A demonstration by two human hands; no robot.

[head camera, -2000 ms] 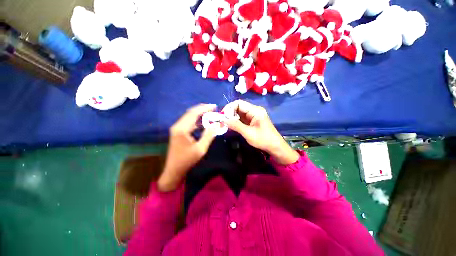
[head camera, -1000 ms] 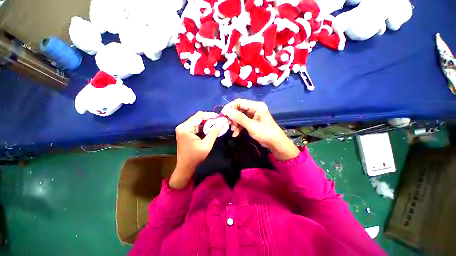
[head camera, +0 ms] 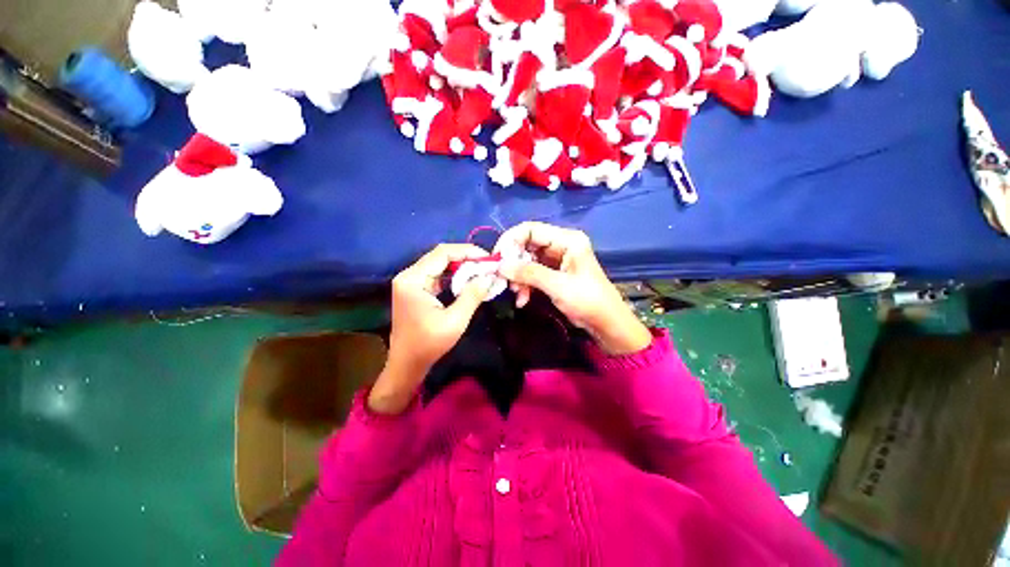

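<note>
A small red-and-white Santa hat [head camera: 476,277] is held between my two hands over the front edge of the table, its white trim showing. My left hand [head camera: 430,312] pinches it from the left. My right hand [head camera: 563,277] has its fingertips closed at the hat's right side. A thin red thread [head camera: 483,232] loops above the hat. I cannot make out a needle. A heap of Santa hats [head camera: 565,100] lies on the blue table behind my hands.
A white plush toy [head camera: 210,199] with a red hat sits at left. More white plush toys lie behind and at right [head camera: 817,53]. A blue thread cone [head camera: 107,86] is upper left, snips [head camera: 681,177] beside the heap. An open cardboard box [head camera: 257,432] and a white case [head camera: 810,341] are below.
The view has shifted a little. Both hands stay together on the hat, and the red thread loop now shows above it.
</note>
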